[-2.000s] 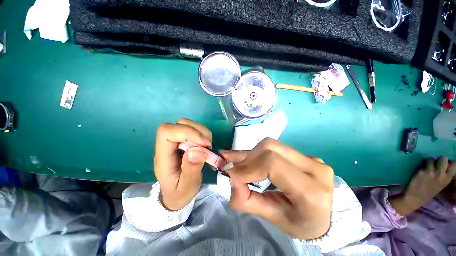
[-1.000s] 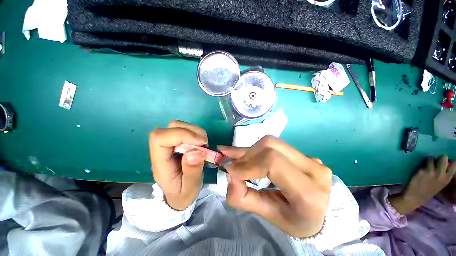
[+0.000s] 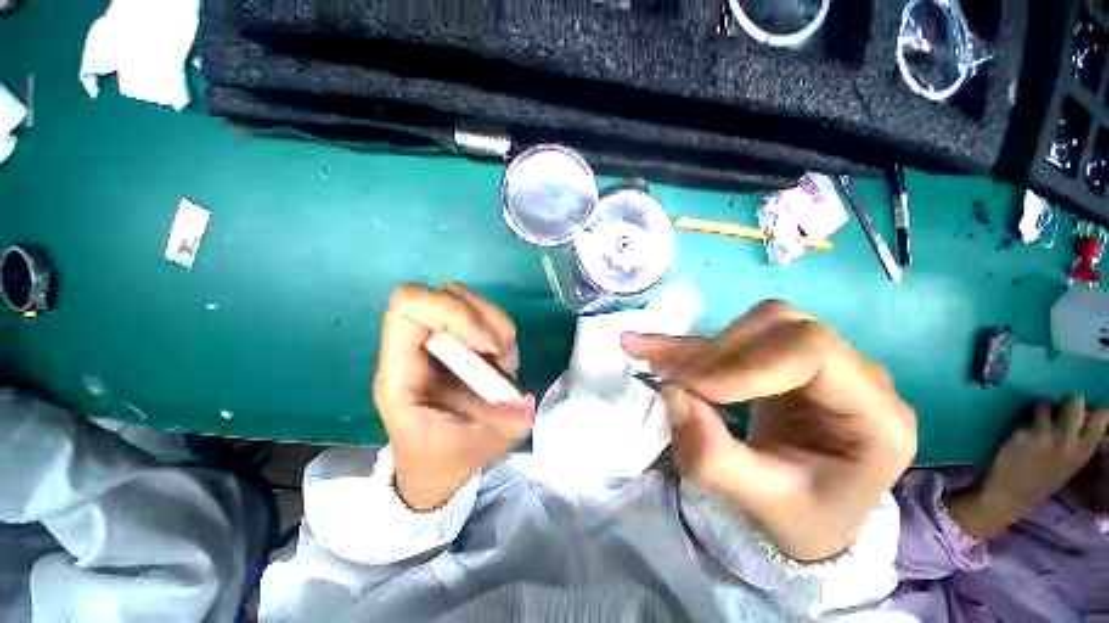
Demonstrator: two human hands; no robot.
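Note:
My left hand is closed around a small watch case, whose pale white-pink side band shows edge-on between thumb and fingers; its face is hidden. My right hand is off to the right, apart from the case, with thumb and forefinger near each other. A thin dark shape shows near its fingertips, but it is too small to tell what it is or whether it is held. A white wipe lies between and below the hands.
A clear round dish and its lid stand ahead. Black foam trays line the back. A wooden stick, crumpled wrapper, tweezers and a small black block lie right. A neighbour's hand rests at far right.
My right hand has moved right, away from the case. My left hand has turned the case so its band slants more steeply. More of the wipe shows. The view has shifted slightly.

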